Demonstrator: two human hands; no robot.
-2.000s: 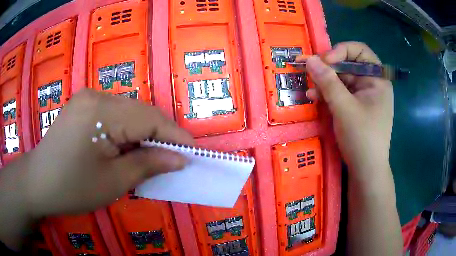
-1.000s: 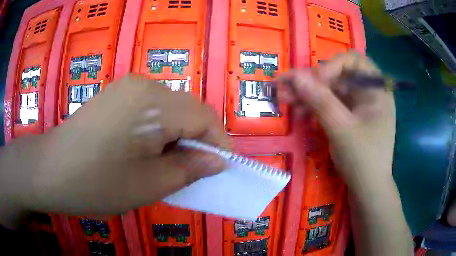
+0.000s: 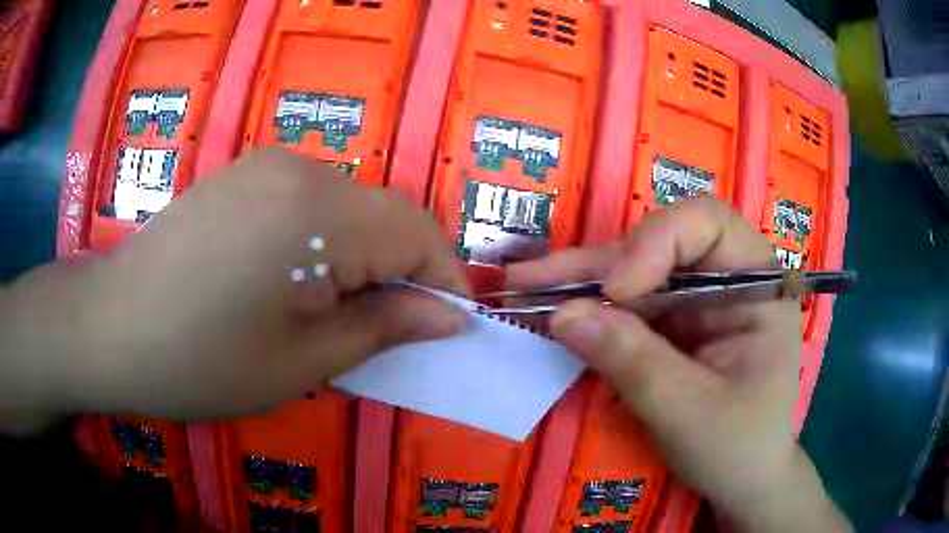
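My left hand point(image 3: 281, 292) pinches a white label sheet point(image 3: 458, 375) by its beaded upper edge. Three tiny white dot stickers point(image 3: 317, 272) are on the back of this hand. My right hand point(image 3: 697, 344) holds thin silvery tweezers point(image 3: 718, 283). Their tips are at the sheet's beaded edge, close to my left fingertips; whether they grip a label is too small to tell. Below the hands lie bright orange phone housings point(image 3: 528, 89) with speaker grilles, paired silvery SIM holders and green board parts. My hands hide parts of the middle housings.
The housings lie in two rows in a pinkish-red foam tray point(image 3: 416, 135). The dark-green bench point(image 3: 879, 312) shows at the right. Grey equipment with a yellow part point(image 3: 862, 83) is at the top right. A red piece point(image 3: 19, 52) is at the top left.
My right hand has moved from over a housing to the label sheet, bringing the tweezer tips to its edge. The sheet has moved right since the first frame. The tray appears shifted in view.
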